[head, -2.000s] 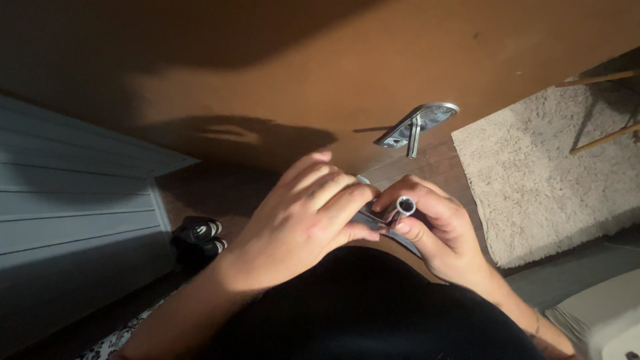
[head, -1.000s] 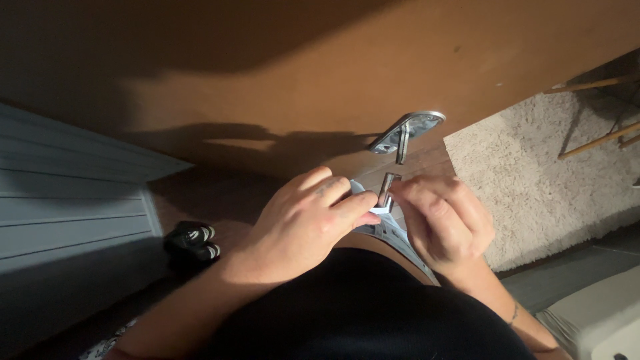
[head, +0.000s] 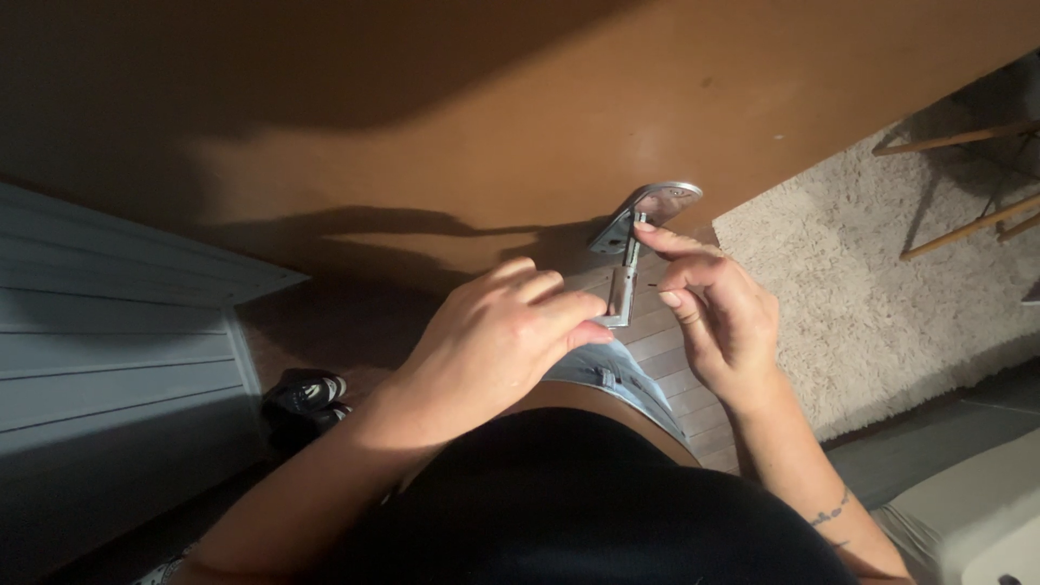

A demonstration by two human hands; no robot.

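A brown door point(head: 520, 138) carries an oval metal backplate point(head: 666, 199), from which a square metal spindle point(head: 631, 250) sticks out towards me. My left hand point(head: 512, 341) pinches a metal lever door handle point(head: 622, 296) between thumb and fingers, and the handle's neck lines up with the spindle's end and meets or overlaps it. My right hand point(head: 719, 309) is just right of them, its index fingertip at the spindle near the plate. Between its thumb and another finger it pinches a small, thin dark piece point(head: 653, 285), too small to identify.
Grey-white panelling point(head: 114, 349) stands at the left, with black shoes point(head: 305, 406) on the floor beside it. To the right lie a cream shaggy rug point(head: 821, 325) and wooden furniture legs point(head: 967, 227). A pale upholstered piece point(head: 967, 504) is at the lower right.
The lever handle, held close to my body before, has moved up to the spindle in my left hand. My right hand has also moved up, and its index finger now reaches the spindle.
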